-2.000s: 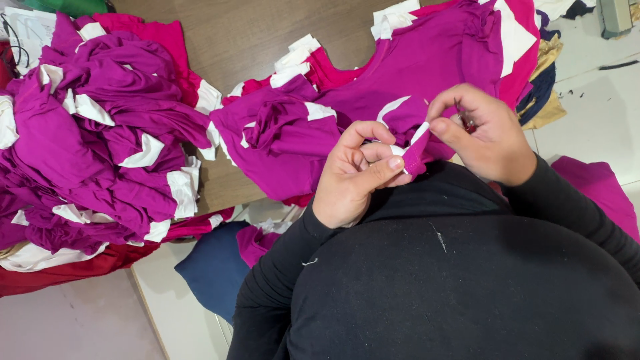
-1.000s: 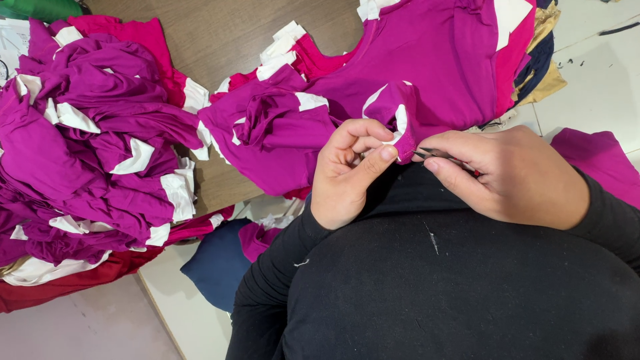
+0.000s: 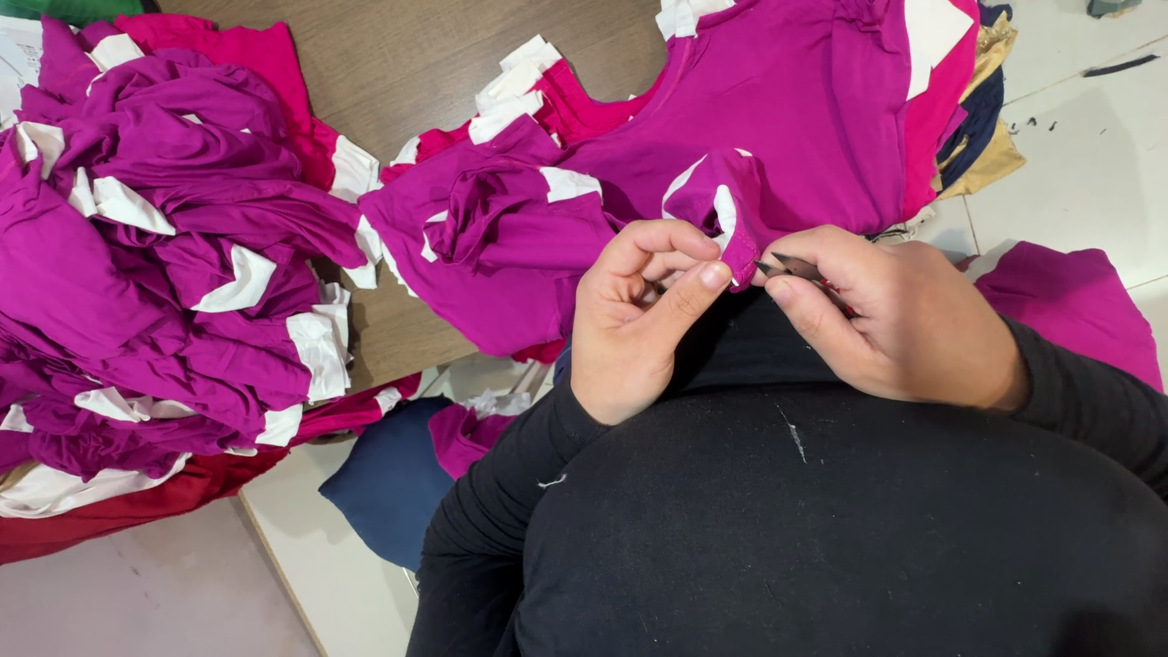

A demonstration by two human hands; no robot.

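My left hand [image 3: 648,315] pinches the edge of a magenta fabric piece with a white strip [image 3: 741,196], thumb against forefinger. Close on its right, my right hand [image 3: 899,315] holds small dark-bladed thread snips [image 3: 794,266], their tips pointing left at the pinched edge; whether the tips touch the cloth I cannot tell. Most of the snips' handle is hidden in the palm. Behind my hands a magenta garment [image 3: 785,109] with white patches at its edges lies spread over red cloth [image 3: 584,102].
A big heap of magenta garments with white pieces [image 3: 182,201] covers the left of the wooden table [image 3: 401,55]. Navy cloth [image 3: 392,484] hangs or lies below the table's edge. Another magenta piece [image 3: 1072,306] is at the right, over the tiled floor [image 3: 1095,164] with dark scraps.
Two seconds ago my right fingers were up at the white strip, with no snips visible. Since then that hand has come down and right, and the snips show at the fabric's edge.
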